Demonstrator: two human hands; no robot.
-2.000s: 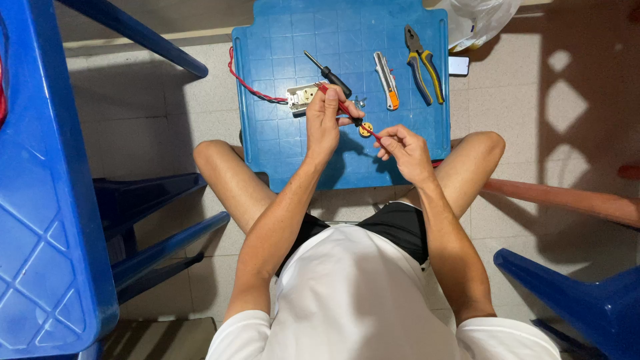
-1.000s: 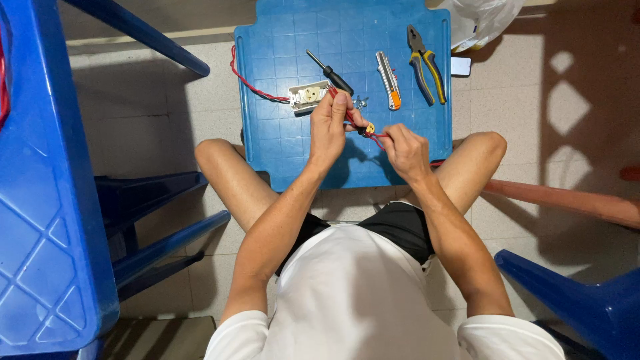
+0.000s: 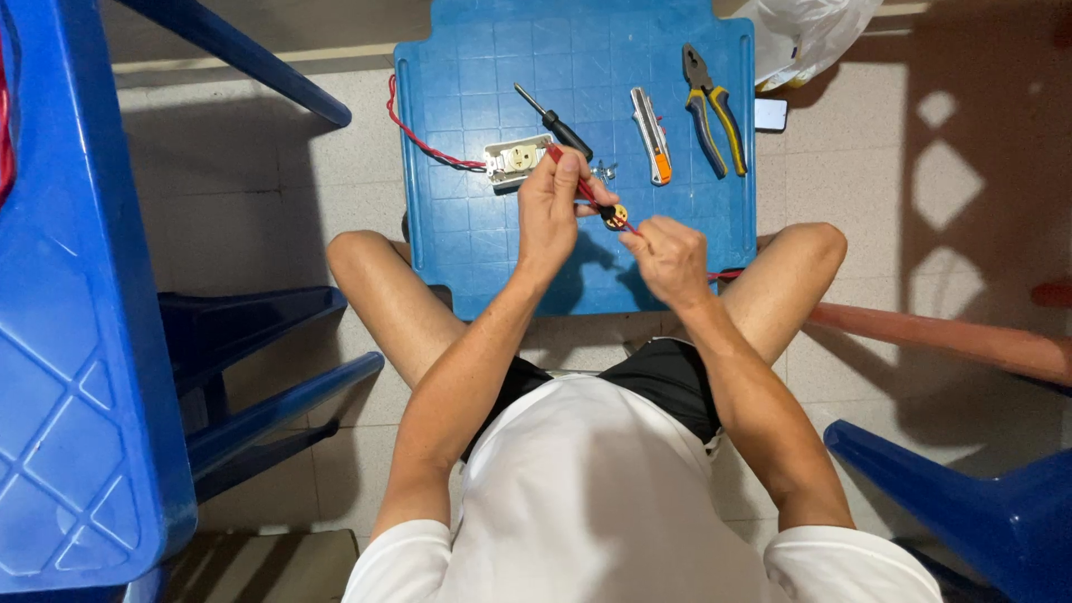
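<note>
Between my hands, over a blue plastic table (image 3: 469,230), is a small round yellow-and-black electrical part (image 3: 615,218) with red wire (image 3: 589,191) running through it. My left hand (image 3: 553,201) pinches the red wire at its upper left, fingers close to the part. My right hand (image 3: 670,255) grips the wire at its lower right. Just beyond my left hand lie an open white socket box (image 3: 512,161), joined to a twisted red cable (image 3: 427,149), and a black-handled screwdriver (image 3: 565,132). Small metal pieces (image 3: 605,172) lie by my left fingers.
On the table's right side lie a utility knife (image 3: 651,138) and pliers (image 3: 712,113) with yellow-and-grey handles. A phone (image 3: 770,115) and a plastic bag (image 3: 804,38) are beyond the right edge. Blue plastic furniture (image 3: 75,335) stands at left, a blue chair (image 3: 963,502) at lower right.
My right hand has closed further around the red wire since the oldest frame, where its fingers were more spread. My left hand keeps nearly the same place.
</note>
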